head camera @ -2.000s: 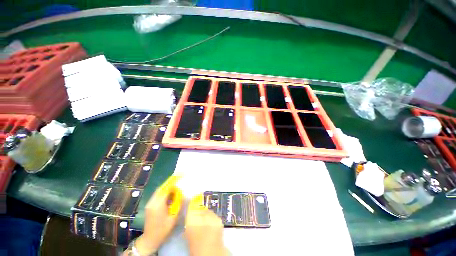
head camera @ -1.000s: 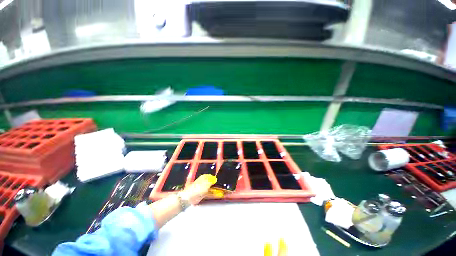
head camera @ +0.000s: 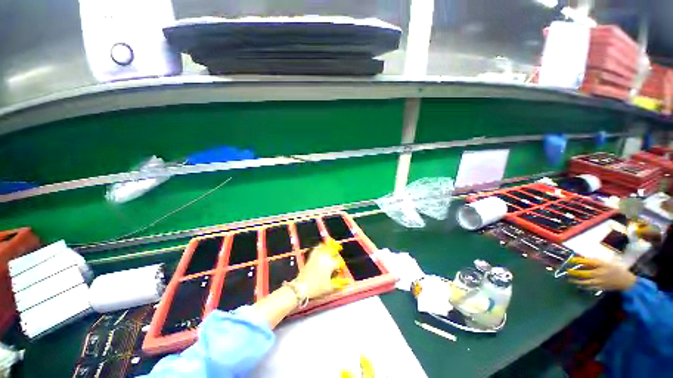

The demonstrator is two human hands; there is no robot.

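The orange-red tray (head camera: 159, 325) lies tilted across the bench with dark glossy phone units (head camera: 186, 303) in its visible pockets. My left hand (head camera: 319, 272), with yellow finger cots, is over the front row, second pocket from the right. Its fingertips are apart at that pocket; whether they grip the unit is hidden. Only yellow fingertips of my right hand (head camera: 358, 367) show at the bottom edge, over the white work sheet (head camera: 347, 332); whether they hold anything cannot be seen. Printed films (head camera: 111, 339) lie at lower left.
White stacks (head camera: 48, 288) and a white roll (head camera: 127, 289) stand left. Solvent bottles (head camera: 483, 295), crumpled tissue (head camera: 432, 295) and a thin stick (head camera: 435, 330) lie right. A clear bag (head camera: 420, 203) is behind. Another person's hand (head camera: 601, 273) works at far right beside another tray (head camera: 546, 210).
The view has swung right. The printed unit on the sheet two seconds ago is no longer seen there. My left hand has moved from a unit at the front middle pocket to the pocket right of it.
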